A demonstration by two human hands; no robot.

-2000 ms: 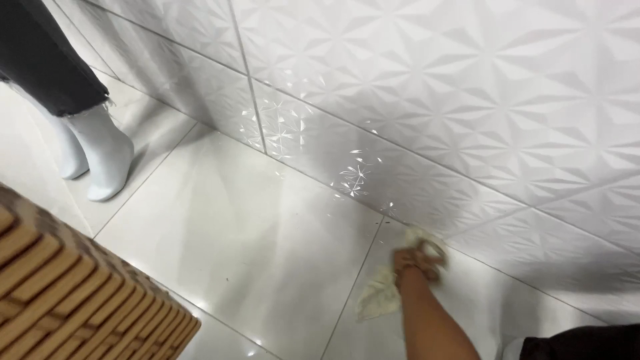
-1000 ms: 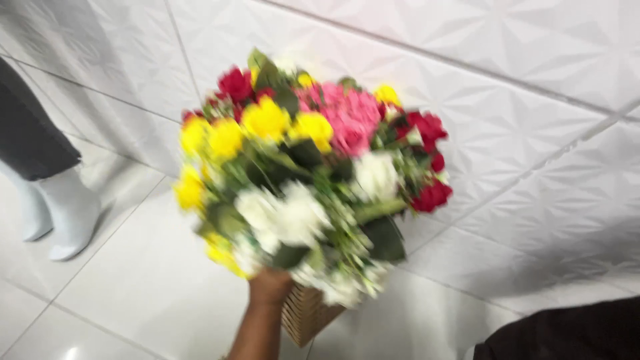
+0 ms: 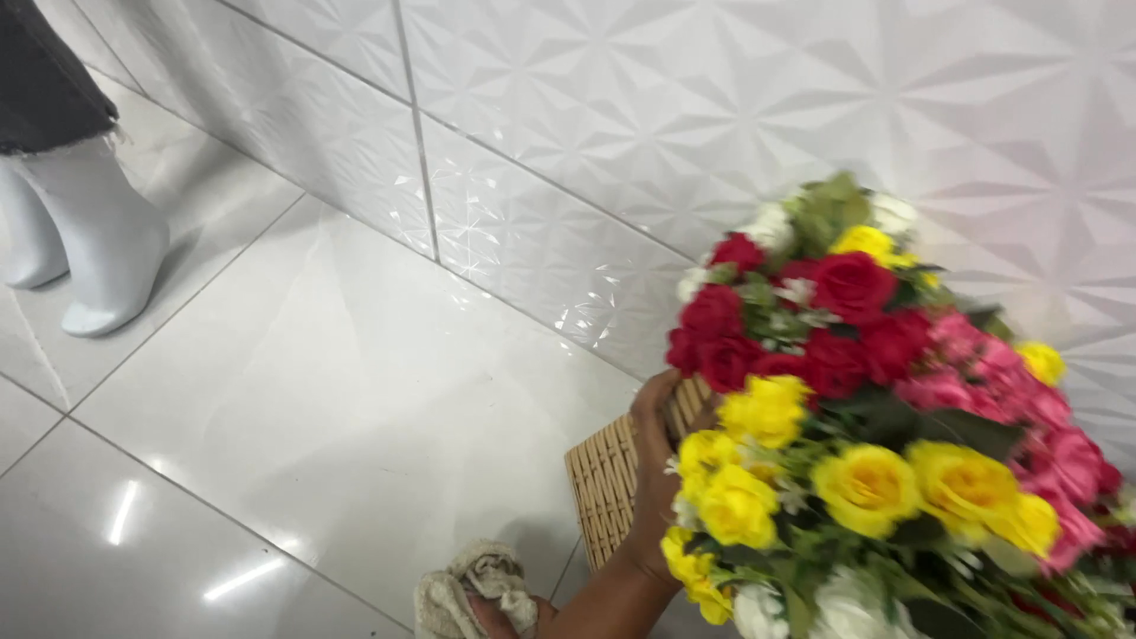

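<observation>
My left hand [image 3: 655,479] grips the side of a woven wicker basket [image 3: 602,488], near its rim. Artificial-looking flowers [image 3: 865,484] in red, yellow, pink and white fill the basket and hide part of my fingers. The basket stands or hangs close to the textured wall; its contact with the floor is hidden. At the bottom edge, my right hand [image 3: 501,619] holds a crumpled cream cloth [image 3: 448,603], low and to the left of the basket. Only some of its fingers show.
A white wall [image 3: 621,115] with raised geometric tiles runs diagonally behind the basket. Glossy pale floor tiles [image 3: 382,355] spread below it. At the left stand pale mannequin feet [image 3: 115,257] under dark trousers [image 3: 49,84] with a frayed hem.
The cloth was against the floor near the wall two seconds ago and is now at the bottom edge. The flower basket has moved right since one second ago, with my left hand on it.
</observation>
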